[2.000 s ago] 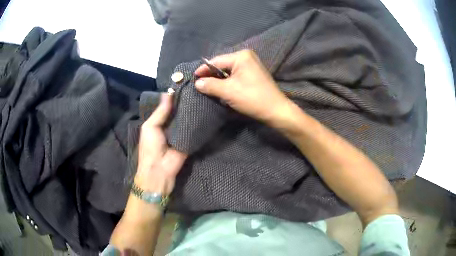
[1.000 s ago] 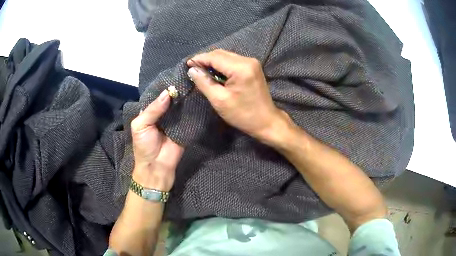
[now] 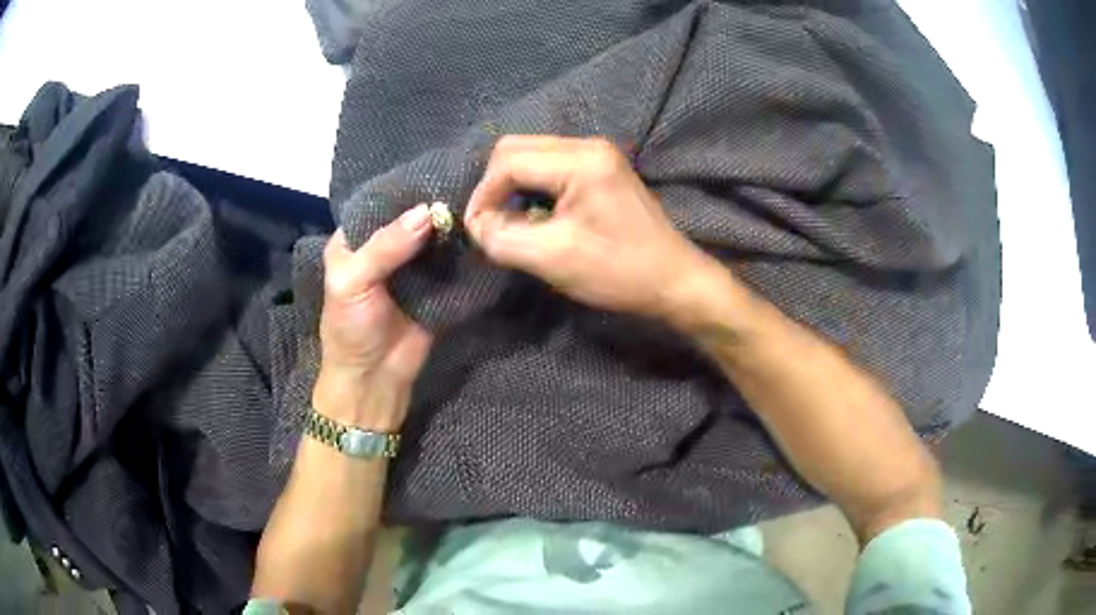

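A dark grey-brown jacket (image 3: 577, 408) covers my lap and the table edge. My left hand (image 3: 370, 294) holds a fold of it, with the thumb tip against a small gold button (image 3: 442, 219). My right hand (image 3: 577, 222) is just right of the button, thumb and forefinger pinched together at the cloth. A small dark metallic piece, likely thread snips (image 3: 536, 207), shows inside its curled fingers; the blades are mostly hidden. A gold-toned watch is on my left wrist.
A dark garment heap (image 3: 132, 312) lies at the left, with small shiny buttons (image 3: 66, 562) at its lower edge. The white table (image 3: 240, 90) shows behind and at the right. Another dark thing stands at the far right edge.
My left thumb has moved slightly right and up with the button. My right hand has lowered towards the button. Earlier, the snips' tip and a second gold button showed; neither is visible now.
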